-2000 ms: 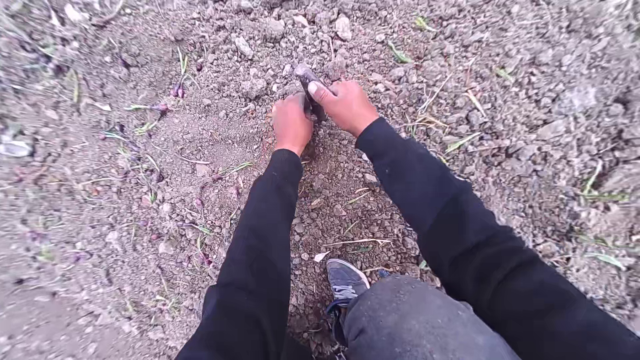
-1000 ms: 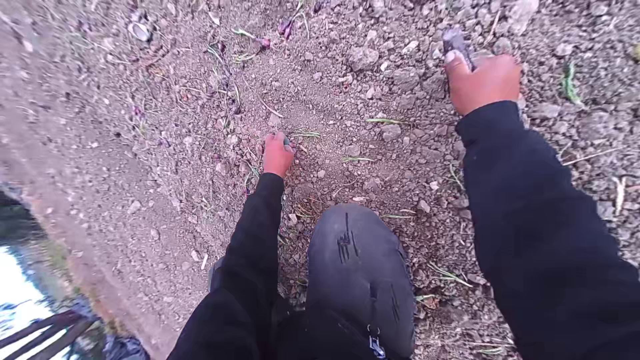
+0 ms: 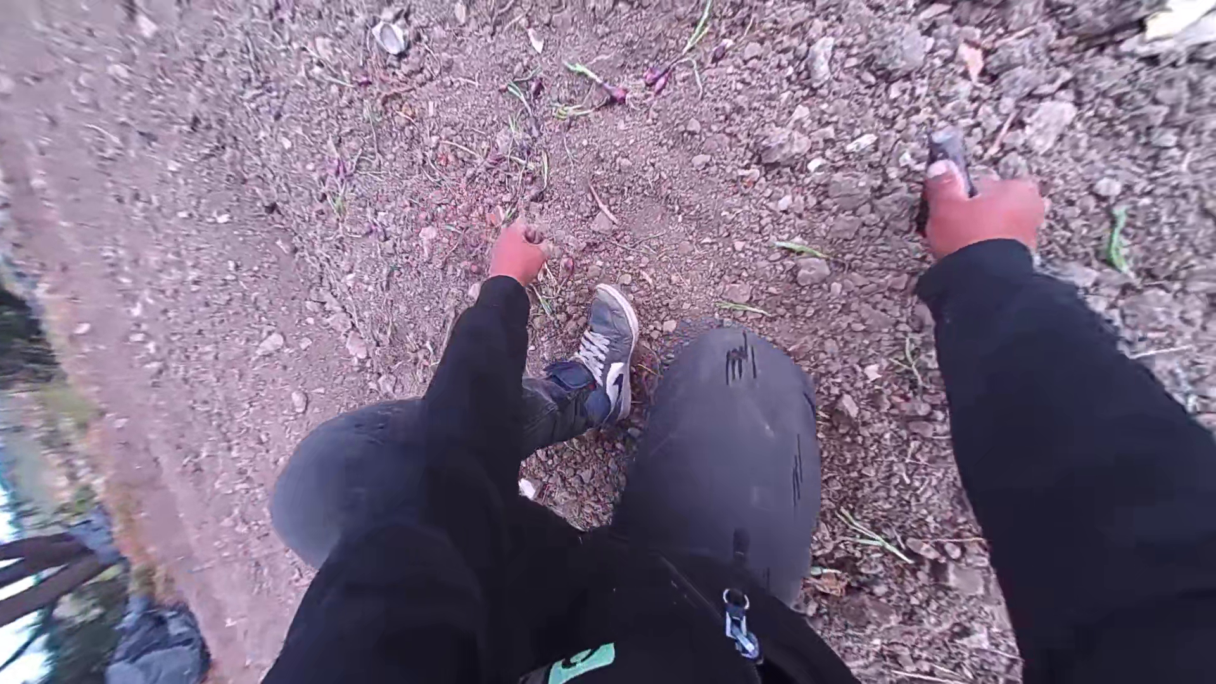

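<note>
My right hand (image 3: 988, 211) is closed around a short dark tool handle (image 3: 948, 152) at the right, low over the cloddy soil; the tool's lower end is hidden. Further left, my left hand (image 3: 520, 252) is at the ground with its fingers curled beside small green shoots; whether something is between the fingertips cannot be seen. Several small purple onion sets with green shoots lie above it, among them one onion set (image 3: 616, 94) and a pair of bulbs (image 3: 657, 78). A green shoot (image 3: 801, 249) shows in the soil between my hands.
My sneaker (image 3: 613, 351) stands on the soil just below my left hand, beside my bent knee (image 3: 731, 418). A pale round object (image 3: 389, 38) lies at the upper left. Stones and clods cover the right side. A dark bundle (image 3: 157, 641) is at the lower left.
Two seconds ago both hands were together at the tool; they are now far apart, the left down at the soil among the shoots, the right still with the tool. The view has shifted and turned.
</note>
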